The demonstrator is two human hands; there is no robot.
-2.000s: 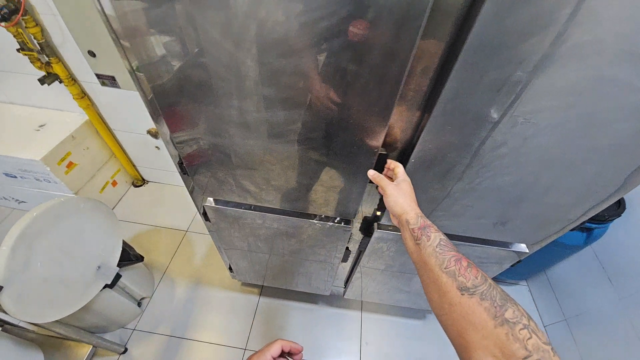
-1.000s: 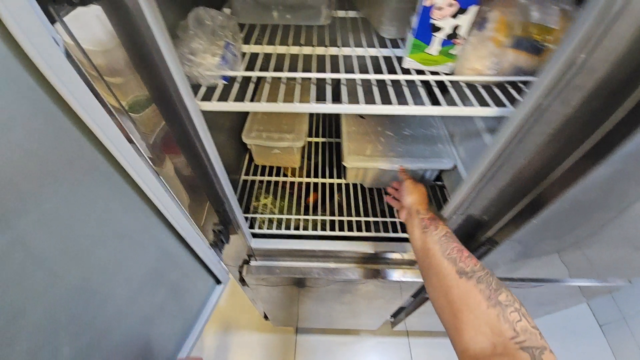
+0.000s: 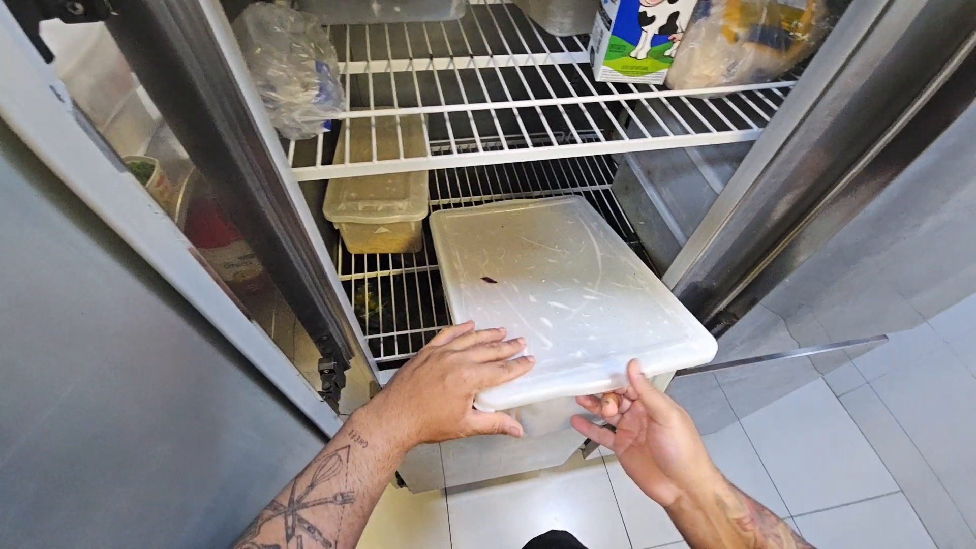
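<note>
A large plastic food container with a whitish lid (image 3: 564, 290) juts out over the front edge of the refrigerator's lower wire shelf. My left hand (image 3: 465, 381) lies over the lid's front left corner, fingers on top and thumb down at the side. At the front edge, toward the right, my right hand (image 3: 640, 427) has its thumb against the lid rim and its fingers under it. A small dark reddish bit rests on the lid. Behind and to the left, a smaller lidded plastic container (image 3: 379, 206) stands on the same shelf.
The upper wire shelf (image 3: 534, 149) holds a clear plastic bag (image 3: 290, 72), a milk carton (image 3: 640, 38) and a bagged item (image 3: 743, 46). The open refrigerator door (image 3: 137, 343) is at left, the steel door post (image 3: 785, 145) at right. Below is a tiled floor (image 3: 823, 435).
The refrigerator door, closed two seconds ago, is open. The large container has come forward from the lower shelf. My left hand has come onto its lid, beside my right hand.
</note>
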